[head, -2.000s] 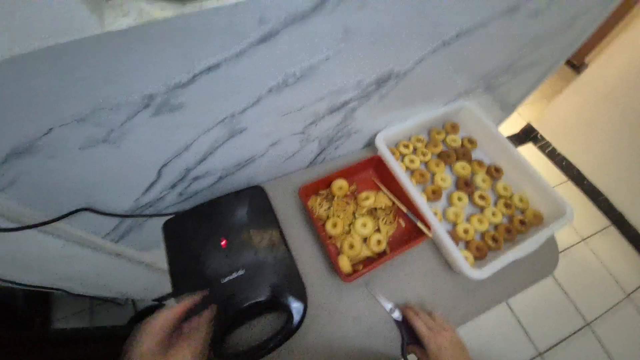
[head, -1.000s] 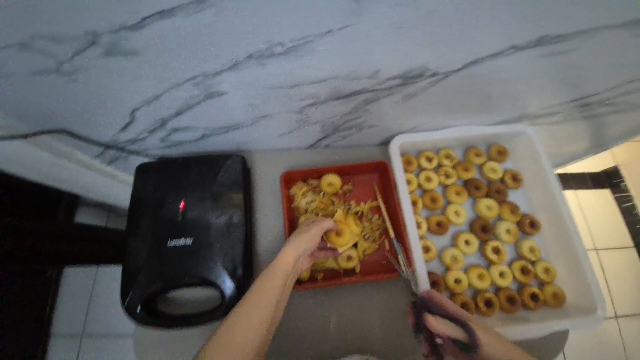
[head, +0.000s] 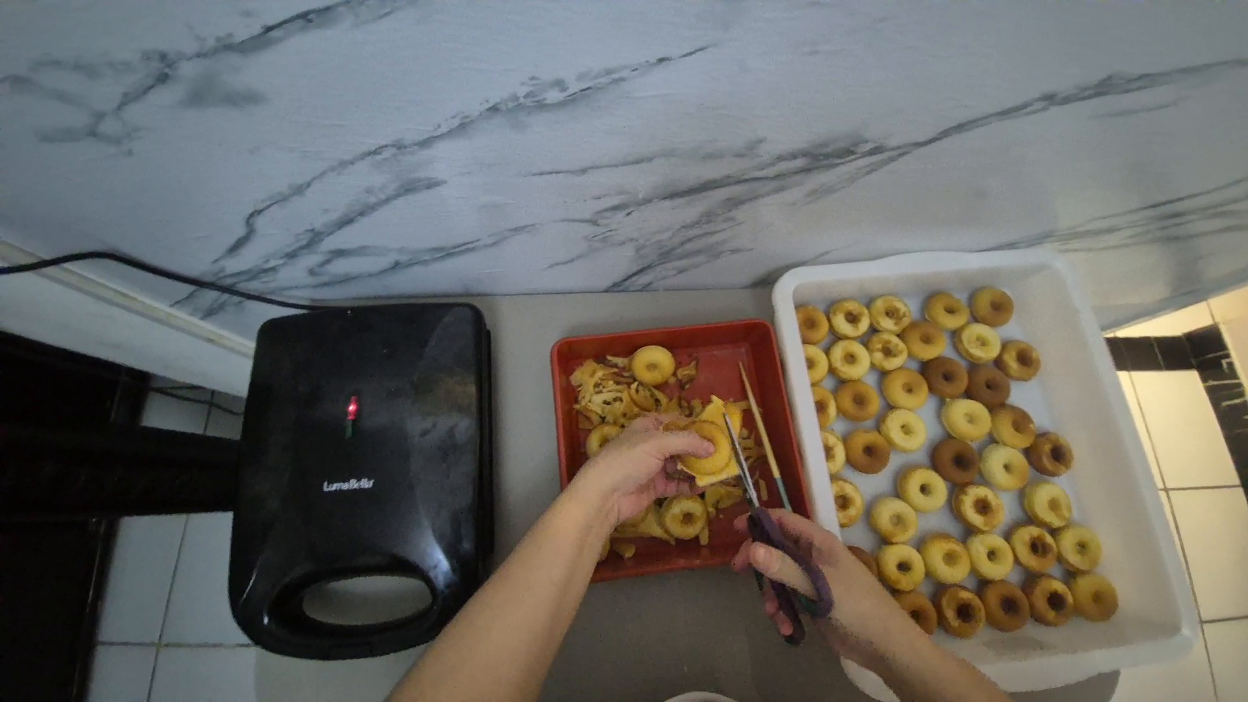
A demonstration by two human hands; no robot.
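Above the red tray (head: 667, 565), my left hand (head: 643, 468) pinches a mini donut (head: 706, 450) that has a ragged yellow flap of baked dough around its rim. My right hand (head: 790, 565) grips dark-handled scissors (head: 792, 575), their blades beside the donut's right edge. Under my left hand the red tray holds several other donuts, such as one at the top (head: 652, 365), among many dough trimmings (head: 597, 390). A thin wooden stick (head: 761, 419) lies along the tray's right side.
A closed black LumaBella appliance (head: 370, 526) with a lit red light stands at the left, its cord (head: 146, 261) running along the wall. At the right, a large white plastic tub (head: 1121, 468) holds rows of light and browned mini donuts. A marble-patterned wall (head: 585, 146) rises behind.
My left hand has gone from the black appliance to the red tray and now holds a donut lifted there. The scissors, first low on the counter at my right hand, are now raised beside it.
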